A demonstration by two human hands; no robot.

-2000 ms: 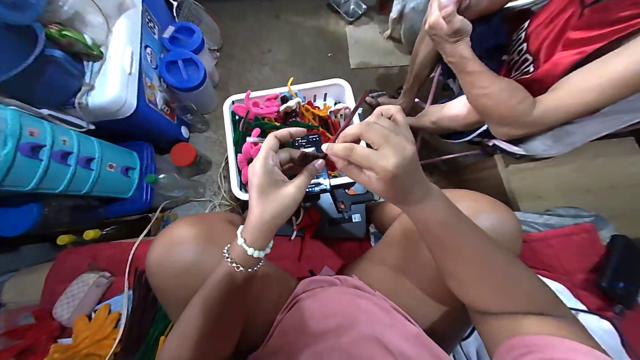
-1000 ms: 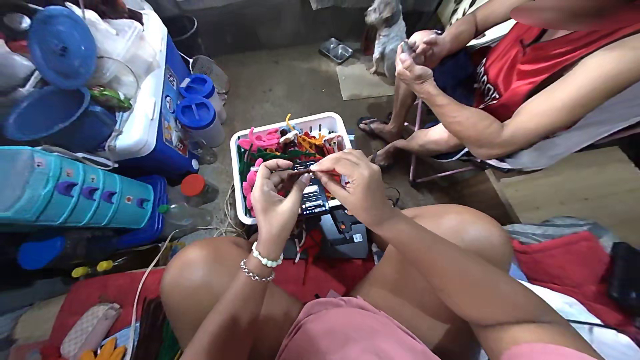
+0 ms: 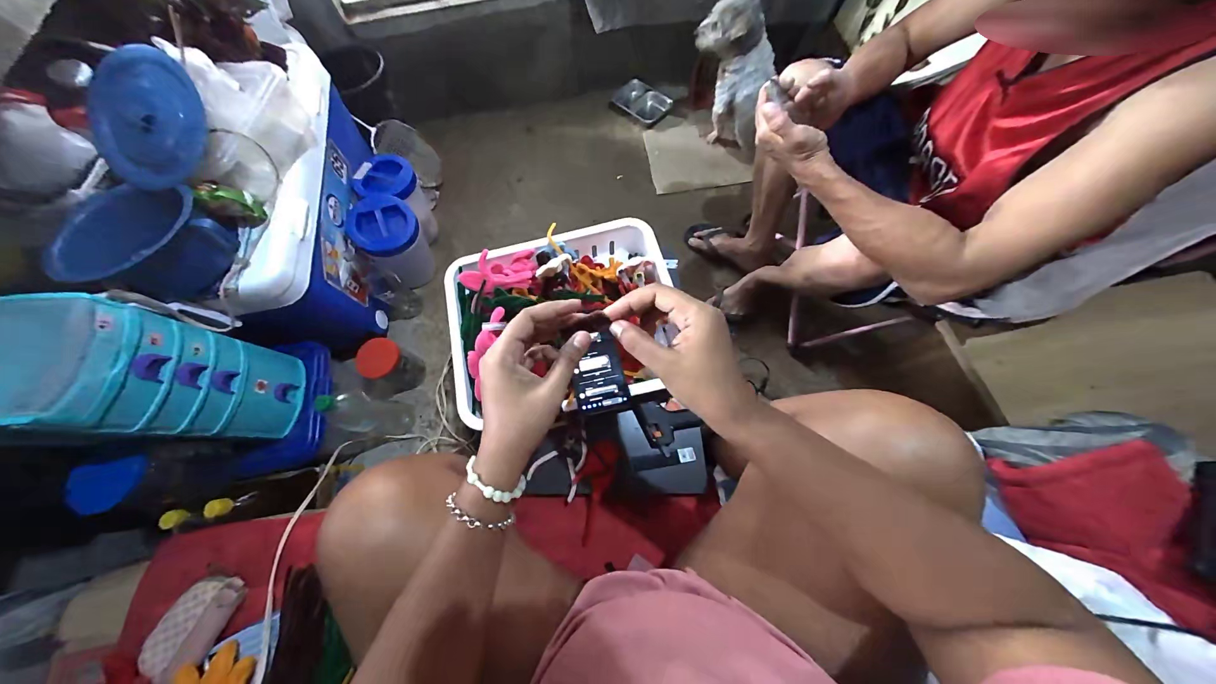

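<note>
My left hand (image 3: 532, 366) and my right hand (image 3: 679, 347) meet over a white plastic basket (image 3: 458, 380). Between their fingertips they pinch a thin dark strand (image 3: 594, 320), too small to name surely. The basket holds pink fuzzy pipe-cleaner shapes (image 3: 499, 273) with orange, green, red and white ones. Below my fingers a lit smartphone (image 3: 598, 375) leans near the basket's front edge. A black box-like item (image 3: 665, 456) stands between my knees, just in front of the basket.
At left stand a blue-and-white cooler (image 3: 323, 237), blue-lidded jugs (image 3: 385, 228) and a teal drawer unit (image 3: 161, 370). A seated person in red (image 3: 1016, 123) is at right, a small dog (image 3: 741, 71) behind. A pale cord (image 3: 294, 522) runs at lower left.
The view has tilted up, bringing the dog into sight. My hands still meet at the fingertips, with the phone below them now showing more fully than two seconds ago.
</note>
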